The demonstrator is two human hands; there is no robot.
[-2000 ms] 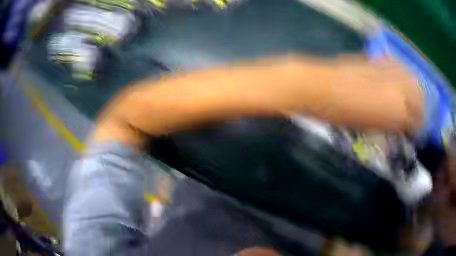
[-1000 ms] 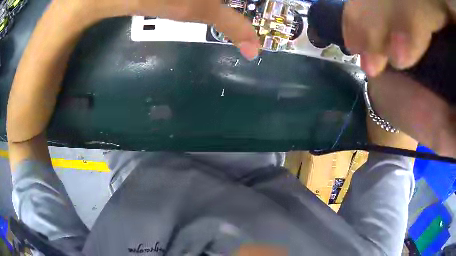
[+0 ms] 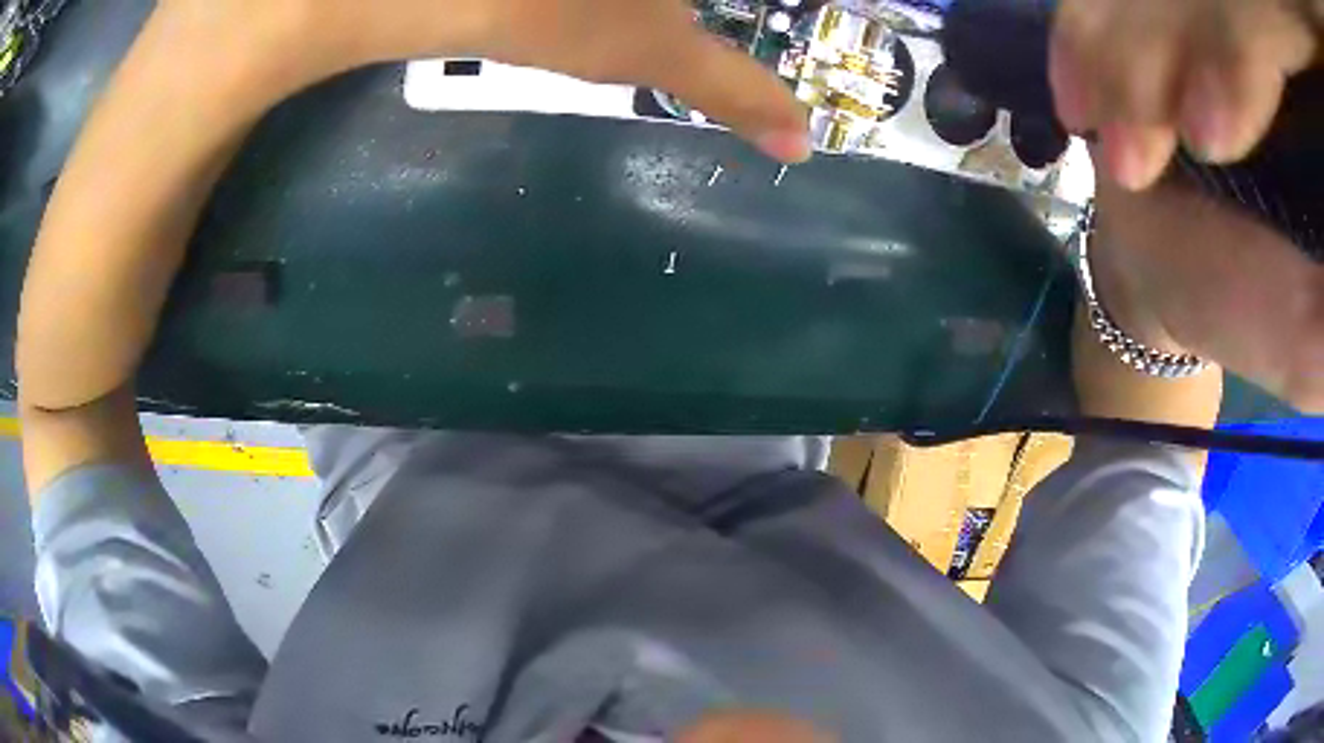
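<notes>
A long white fixture plate (image 3: 523, 87) lies along the top edge of the picture. A module with brass-coloured metal (image 3: 854, 73) sits in it, partly cut off by the top edge. My left hand (image 3: 683, 66) reaches over the plate from the left, its fingertip at the module's left side; its upper part is cut off. My right hand (image 3: 1183, 87) is closed around the thick black screwdriver (image 3: 1002, 66), at the right of the module. The tool's tip is not clearly seen. A few tiny silver screws (image 3: 669, 263) lie loose on the bench.
The dark green bench top (image 3: 610, 334) spans the middle. A black cord (image 3: 1133, 431) runs along its near right edge. Below are a cardboard box (image 3: 929, 486) and blue bins (image 3: 1263, 494) at the right. Part of other items shows at the top left corner.
Since two seconds ago, my left arm has come from reaching across to the blue tray to the module. Over the last second, the fixture and both hands shift slightly right in view.
</notes>
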